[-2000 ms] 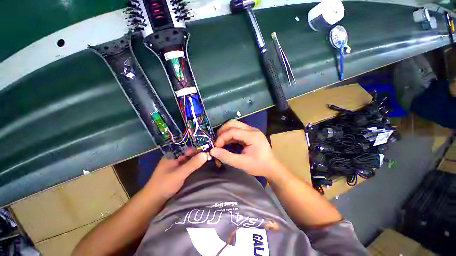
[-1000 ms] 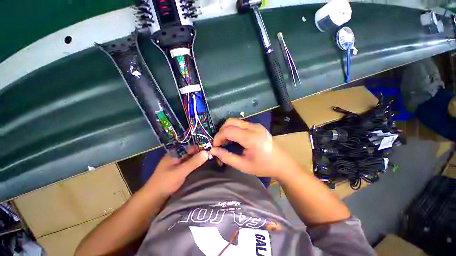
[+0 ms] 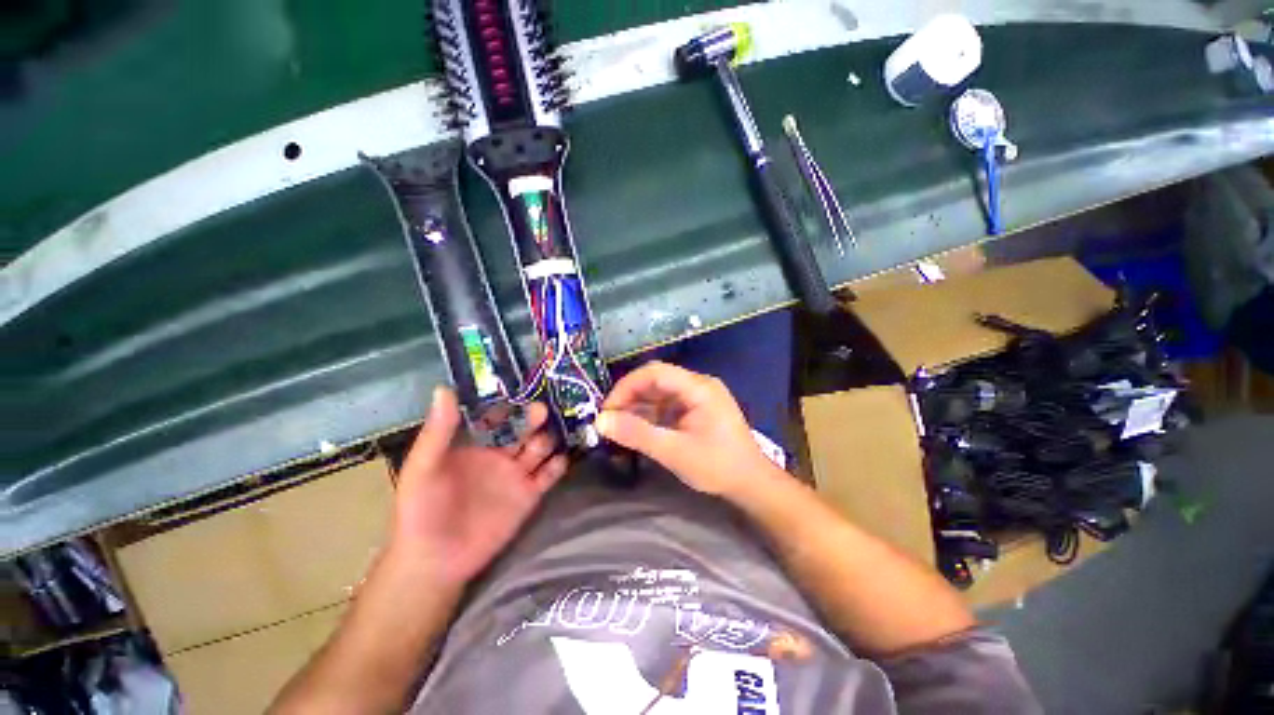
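The heated styling brush (image 3: 506, 70) lies with its bristled head away from me and its open handle shell (image 3: 541, 238) towards me, with wires, a blue part and pale tape bands inside. The handle cover (image 3: 454, 279) lies to its left with a green circuit board (image 3: 479, 360); lead wires (image 3: 562, 335) link the two. My left hand (image 3: 468, 496) is spread, palm up, under the cover's near end; whether it supports it is unclear. My right hand (image 3: 681, 423) pinches the near end of the open handle, at small white parts among the wires.
A mallet (image 3: 769, 182), tweezers (image 3: 820, 185), a white pot (image 3: 933, 60) and a blue-handled applicator (image 3: 991, 175) lie to the right on the green surface. A carton (image 3: 869, 475) of black cords (image 3: 1041, 433) stands at the lower right. Flat cardboard (image 3: 259, 566) is at the lower left.
My left hand has let go of the handle's near end and opened, moving slightly left. My right hand keeps its pinch. The view has shifted, showing more of the brush head.
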